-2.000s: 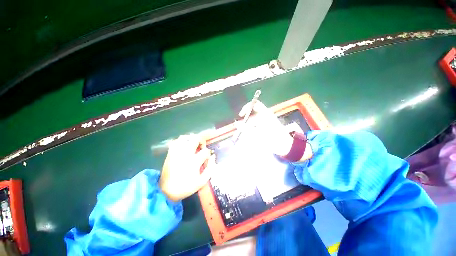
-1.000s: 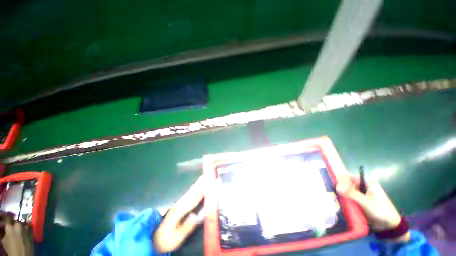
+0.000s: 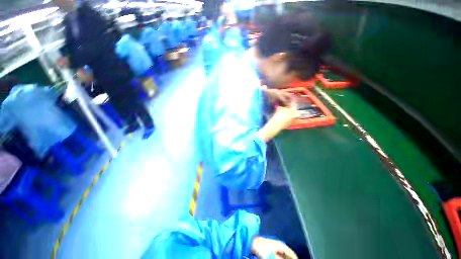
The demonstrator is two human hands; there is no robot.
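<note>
My left hand (image 3: 274, 248) shows at the bottom edge, blurred and partly cut off, at the end of a blue sleeve. Whether its fingers hold anything cannot be told. My right hand is out of the picture. The tray and tablet from the earlier frames cannot be made out in front of me. An orange-red carrier tray (image 3: 453, 217) is cut off by the right edge, beyond the chipped bench edge.
A neighbouring worker in a blue smock (image 3: 230, 116) bends over a tablet in an orange-red tray (image 3: 328, 121) on the green bench (image 3: 349, 187). Another tray (image 3: 337, 83) lies farther back. A dark-clothed person (image 3: 98, 55) stands in the aisle at left, near seated workers.
The view has swung left and up from my bench to the neighbour and aisle. My right hand and the tray that both hands held have left the picture.
</note>
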